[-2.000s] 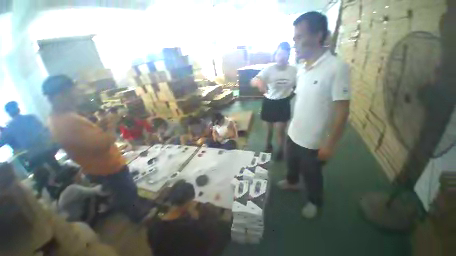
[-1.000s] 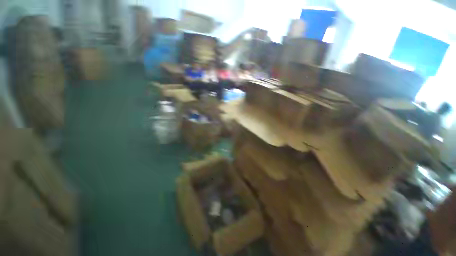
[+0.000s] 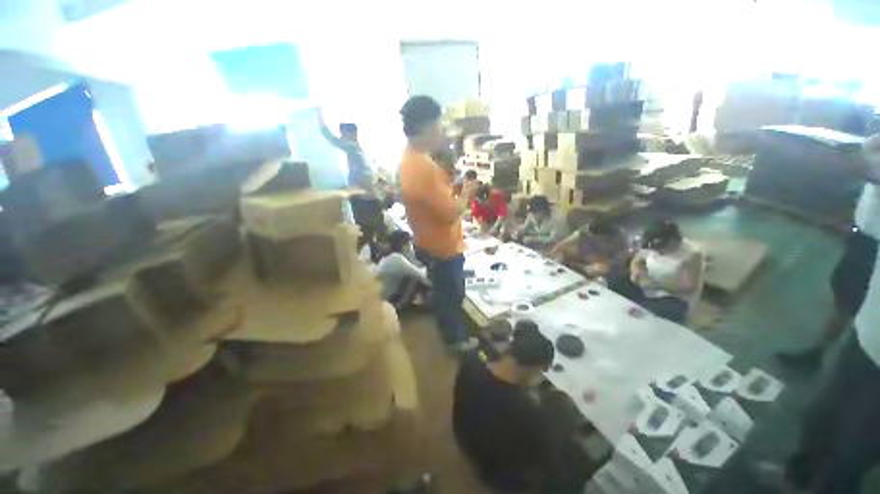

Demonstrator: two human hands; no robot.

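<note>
Neither my left hand nor my right hand is in view. Nearest in front of me, a large heap of flattened brown cardboard point(image 3: 289, 376) fills the lower left. To the right of it is a low white-covered work surface point(image 3: 618, 338) with small dark round items on it. Small white product boxes with dark pictures point(image 3: 709, 444) stand in rows at its near right end. The picture is somewhat blurred.
A person in black point(image 3: 511, 415) sits at the surface's near side. A person in orange point(image 3: 434, 203) stands behind. Several seated people line the far side. Stacked cartons point(image 3: 579, 145) stand at the back. A person in white is cut off by the right edge.
The view has swung widely. A second ago it showed an aisle and an open carton beside the cardboard heap; now the heap is at left and the white-covered surface is at right.
</note>
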